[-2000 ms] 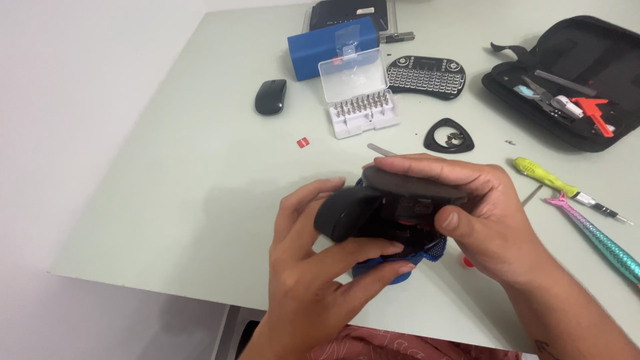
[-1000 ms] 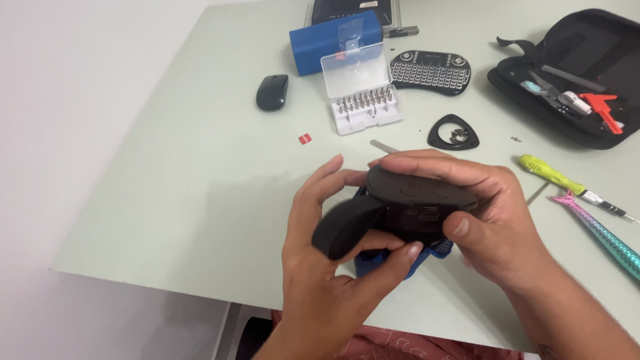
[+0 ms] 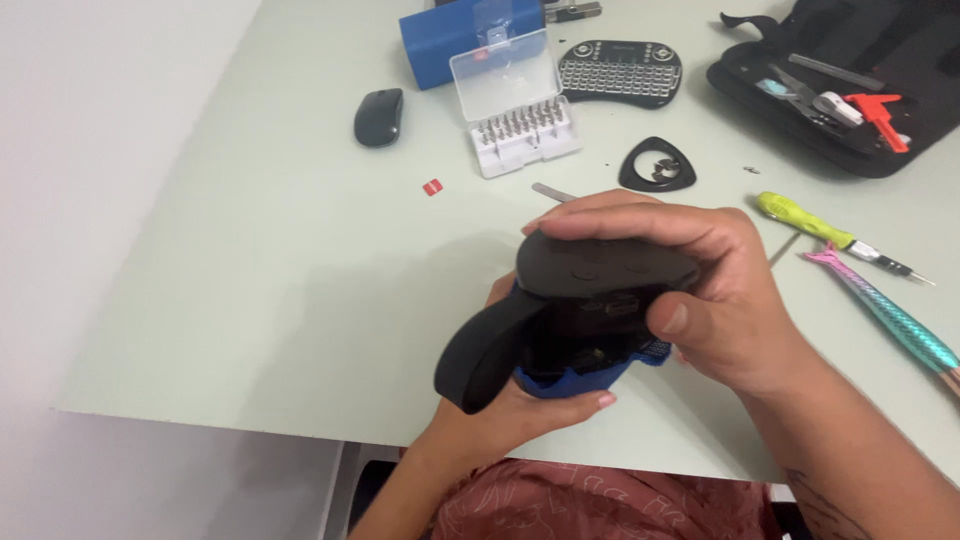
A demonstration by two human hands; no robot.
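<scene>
Both hands hold a blue and black electronic device, perhaps a portable speaker, above the table near its front edge. My left hand (image 3: 517, 416) grips its blue lower body (image 3: 577, 381) from below, with the thumb along the near side. My right hand (image 3: 712, 300) holds the black end cover (image 3: 600, 270), fingers over its top and thumb on the near side. The cover is tilted up, and a dark opening shows between it and the blue body. A wide black strap (image 3: 484, 360) loops out to the left. The left fingers are mostly hidden behind the device.
Beyond the hands are a bit set in a white case (image 3: 525, 154), a black mouse (image 3: 379, 118), a mini keyboard (image 3: 622, 75), a triangular black ring (image 3: 658, 165) and a blue fabric-like piece (image 3: 427, 45). At right are a yellow-green screwdriver (image 3: 802, 217), a mermaid-tail handle (image 3: 892, 307) and a black tool case (image 3: 810, 142).
My left hand has moved from the device's opening to beneath its blue body, and its fingers no longer reach inside. The right hand keeps its hold on the cover.
</scene>
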